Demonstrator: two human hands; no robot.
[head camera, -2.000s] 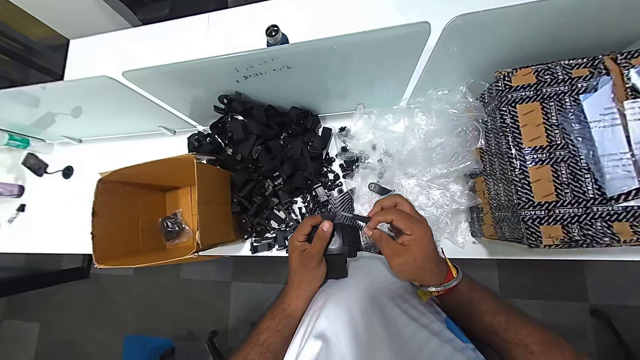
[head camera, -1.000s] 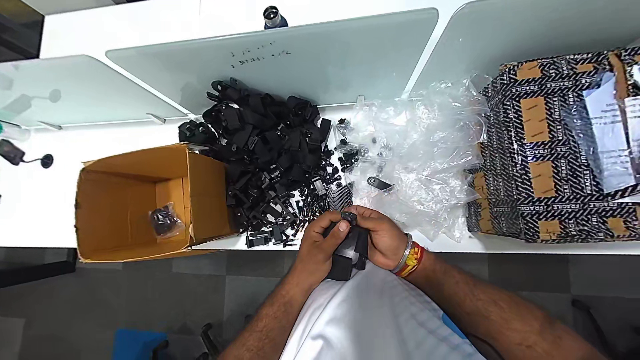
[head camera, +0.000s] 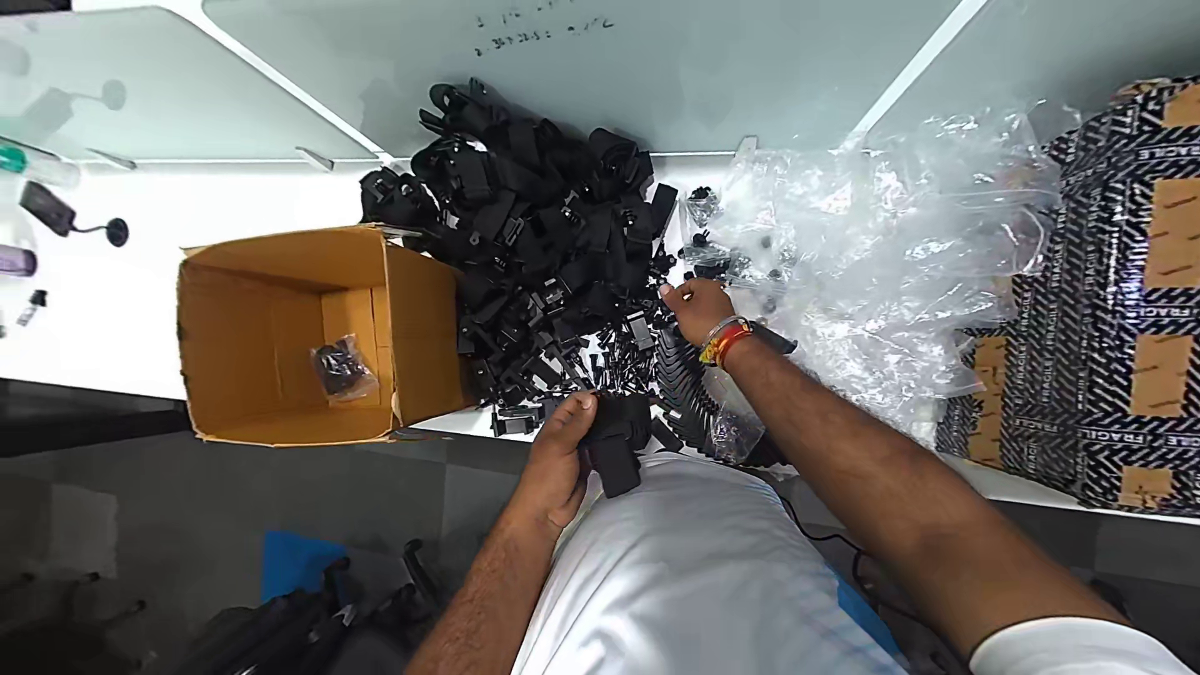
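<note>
My left hand, at the table's front edge, is closed on a black strap that hangs over the edge. My right hand reaches over the small black parts between the strap heap and the plastic bags; its thumb and forefinger are near each other, and whether they hold a part cannot be told. A large heap of black straps and plastic fittings lies beyond my left hand. Small metal-looking pieces are scattered at its near side. A row of stacked black parts lies below my right wrist.
An open cardboard box holding a small bagged item stands at left. Clear plastic bags cover the table at right, beside a carton wrapped in printed tape. A frosted glass divider runs behind the heap.
My right hand has left my left hand and the strap and moved forward to the small parts. My left hand stays at the table's front edge with the black strap.
</note>
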